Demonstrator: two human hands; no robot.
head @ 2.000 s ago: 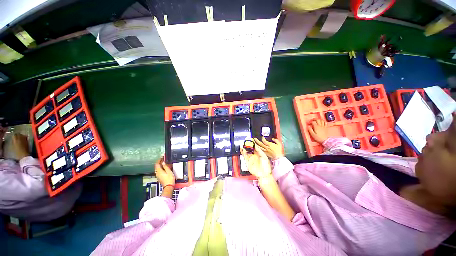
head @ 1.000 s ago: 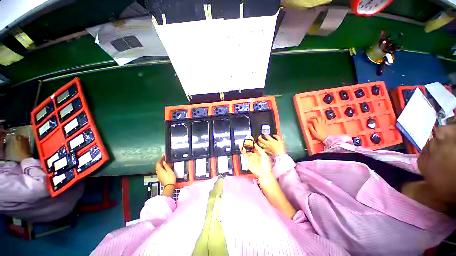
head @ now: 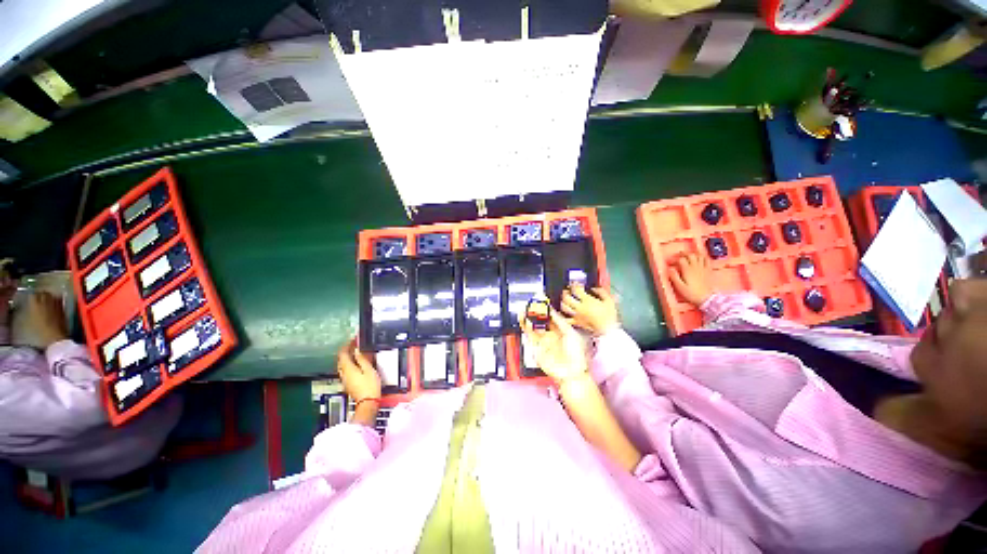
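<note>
My right hand [head: 557, 348] is palm up, holding a small black square device [head: 538, 312] in its fingertips over the lower right of the black inner tray [head: 561, 260]. My left hand [head: 358, 374] is at the lower left edge of the main red tray [head: 592, 225]; whether it grips the edge cannot be told. The black tray holds several glossy phone-like screens [head: 435, 303]. A small pale-faced square device [head: 577, 277] lies in its right-end space, at another person's fingertips [head: 590, 310]. Blue circuit pieces [head: 479, 240] show above, pale rectangular parts [head: 437, 363] below.
A person in a pink smock [head: 736, 422] sits close at my right, their other hand at a red compartment tray [head: 747, 276]. An angled red tray [head: 114, 314] lies left. A white sheet [head: 476, 119] stands behind the main tray. A cup [head: 812, 117] stands back right.
The other person's hand has shifted slightly, its fingertips now at the pale-faced device. The yellow glow on the device in my right hand has faded. My left hand is almost unmoved.
</note>
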